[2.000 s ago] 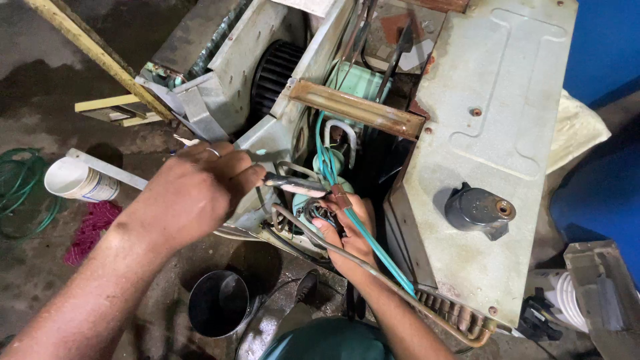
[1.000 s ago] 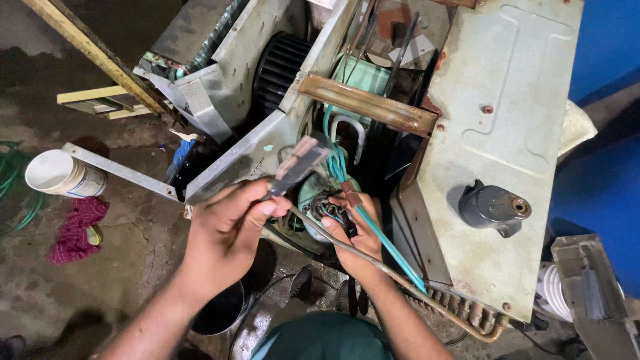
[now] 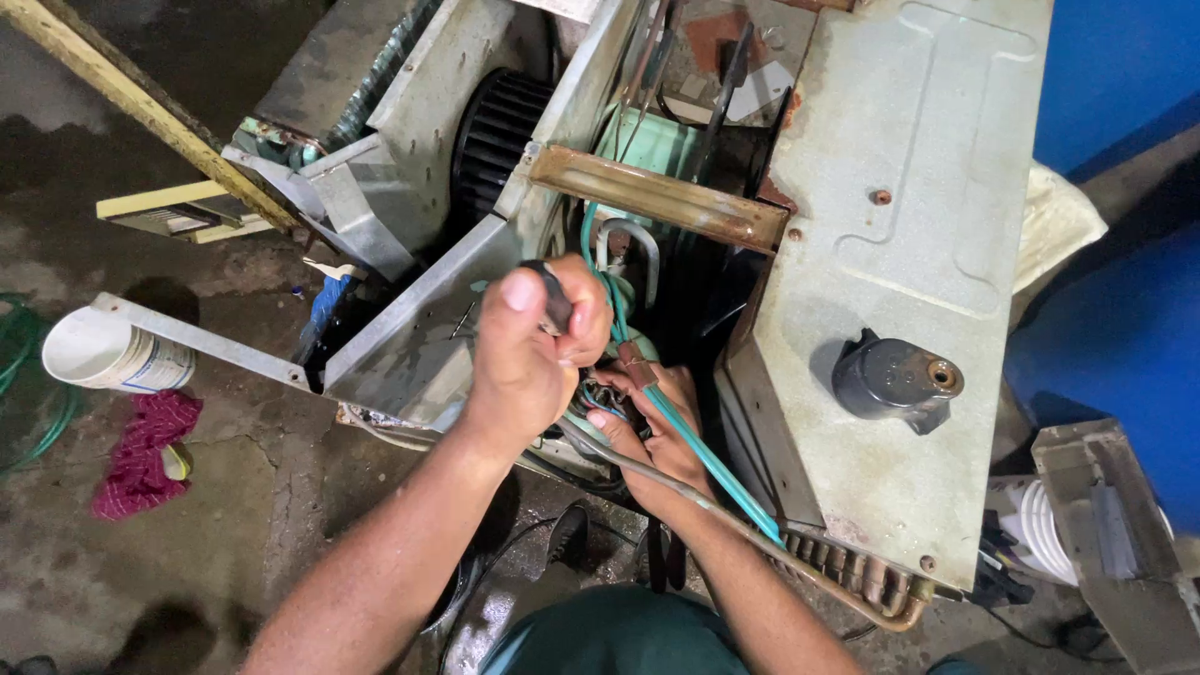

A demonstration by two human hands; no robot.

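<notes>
My left hand is closed around a dark-handled hand tool, raised over an opened air conditioner unit; the tool's far end is hidden. Just below and to the right, my right hand has its fingers curled on a bundle of thin wires at the top of the pale green compressor. Teal sleeved cables pass over that hand through a brown clip. A bent copper pipe crosses in front of my right wrist.
A rusty metal crossbar spans the unit above my hands, near a black blower wheel. On the metal panel at right stands a dark cylindrical part. A white bucket and red cloth lie on the floor at left.
My left hand has moved up and away from the wires since two seconds ago, with the tool still in it. My right hand has stayed at the wires.
</notes>
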